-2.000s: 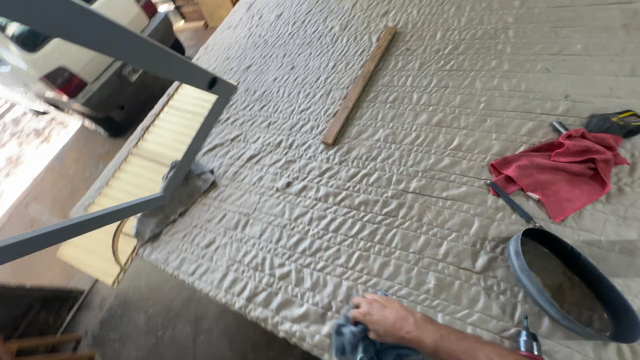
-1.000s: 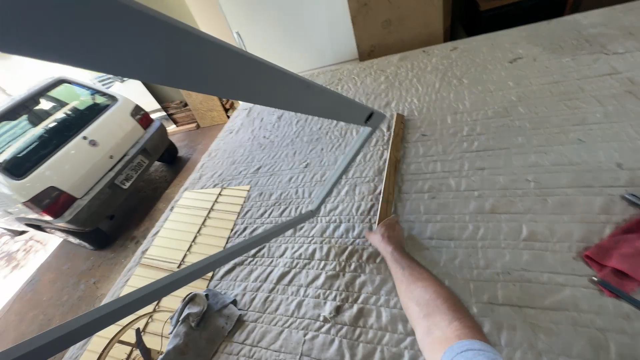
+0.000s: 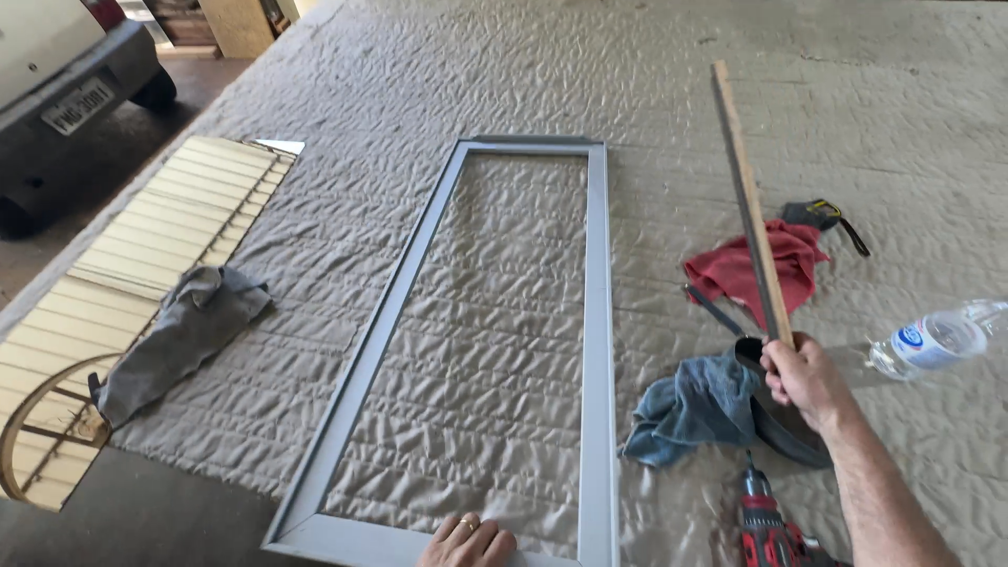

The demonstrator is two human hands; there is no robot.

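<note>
A grey metal frame (image 3: pixel 600 354), long and rectangular, lies flat on the quilted cover (image 3: pixel 504 315). On its near rail rests my left hand (image 3: pixel 468 542), with a ring on one finger; part of the hand is cut off by the bottom edge. My right hand (image 3: pixel 803 382) grips the near end of a thin wooden strip (image 3: pixel 752 213), raised at a slant. Behind the strip is a red cloth (image 3: pixel 795 256). A blue-grey cloth (image 3: pixel 689 409) lies partly over a dark oval band (image 3: pixel 795 441), left of my right hand. A red and black cordless drill (image 3: pixel 768 520) lies nearer.
A clear plastic bottle (image 3: pixel 941 342) lies at the right. A tape measure (image 3: pixel 811 214) touches the red cloth. At the left are a slatted cream panel (image 3: pixel 118 260), a grey cloth (image 3: pixel 185 339) and a curved wooden piece (image 3: pixel 24 409). A car (image 3: pixel 79 102) stands beyond the cover's left edge.
The grey frame, held up in the earlier views, now lies flat. My right hand has lifted the wooden strip from the cover and moved it right. The blue-grey cloth is out of my hand.
</note>
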